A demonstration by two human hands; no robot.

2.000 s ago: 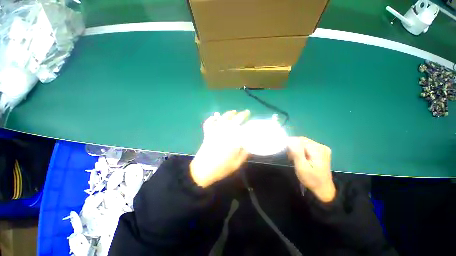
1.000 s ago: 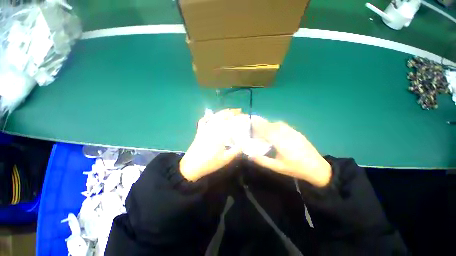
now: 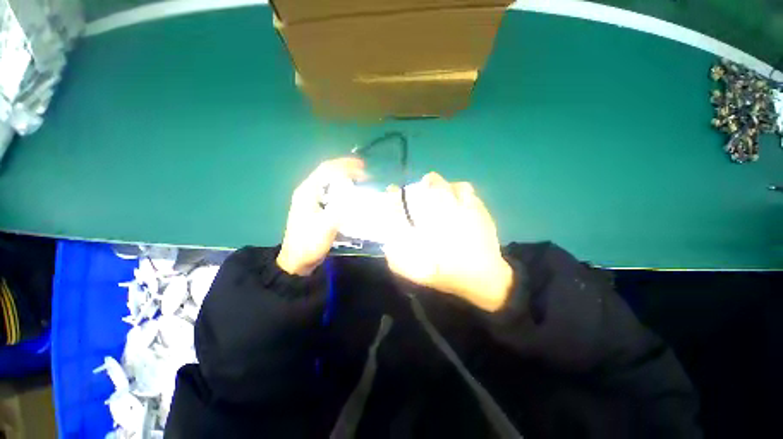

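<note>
A white housing body is held between my two hands just above the front edge of the green bench; glare washes out its details. My left hand grips its left end. My right hand is closed around its right side and covers much of it. A thin black cable lead loops up from the housing over the bench, with its tip near my left fingers. Part of the cord runs over my right fingers.
Stacked cardboard stands straight ahead. A clear plastic bag of white parts lies far left. A pile of small metal components lies far right. A blue parts bin with white shell covers is below the bench edge at left.
The view has tilted down and shifted. The hands have changed their hold on the housing, with the right hand now wrapped over its right side. The cord has moved into a loop.
</note>
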